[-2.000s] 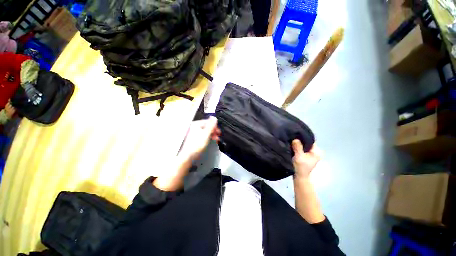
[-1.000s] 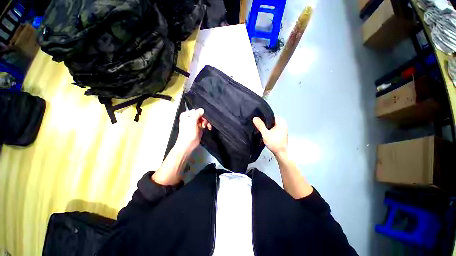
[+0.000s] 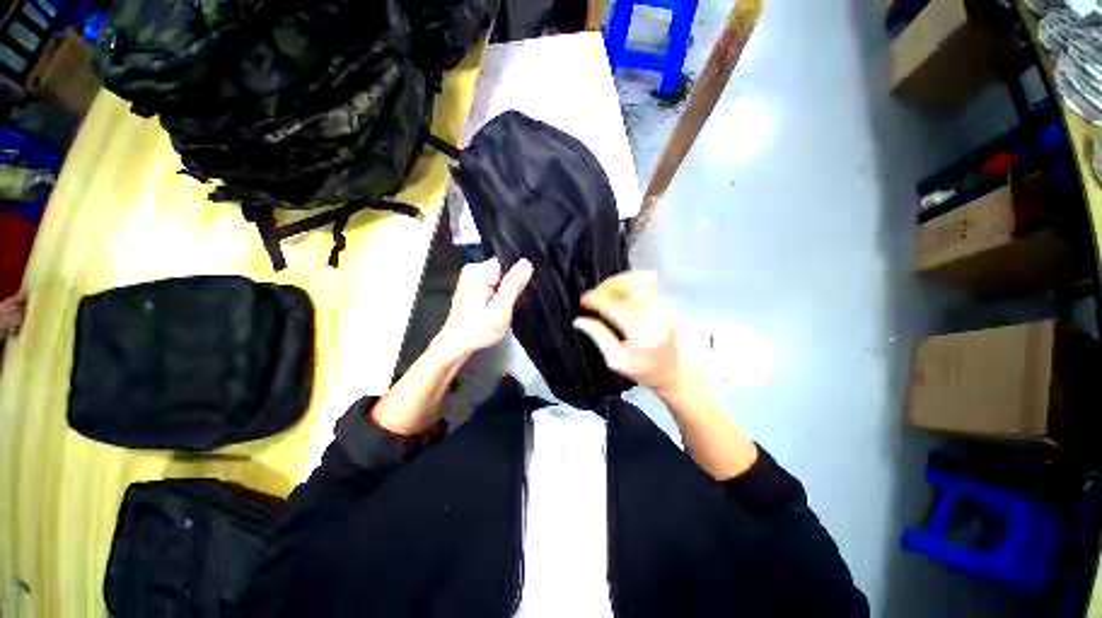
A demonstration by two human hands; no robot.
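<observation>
A black inside-out backpack [image 3: 550, 199] lies tilted over the near end of the white-topped stand [image 3: 550, 79] and reaches down to my lap. My left hand [image 3: 489, 302] grips its left edge, with the thumb on top. My right hand [image 3: 631, 326] is at its lower right side, slightly blurred, with thumb and fingers curled apart. The fingertips are at the fabric near a long dark seam or opening; I cannot tell whether they hold it.
Stacked camouflage backpacks [image 3: 290, 109] stand on the yellow table [image 3: 351, 284]. Two black bags [image 3: 181, 362] lie at the left. A wooden post [image 3: 701, 109] rises beside the stand. Blue stools [image 3: 991, 519] and cardboard boxes [image 3: 985, 380] are around. A person's hand [image 3: 10, 316] shows at the left edge.
The bag has turned more upright in front of me. My right hand has shifted from gripping its right end to its lower side. Another black bag now lies on the table at left.
</observation>
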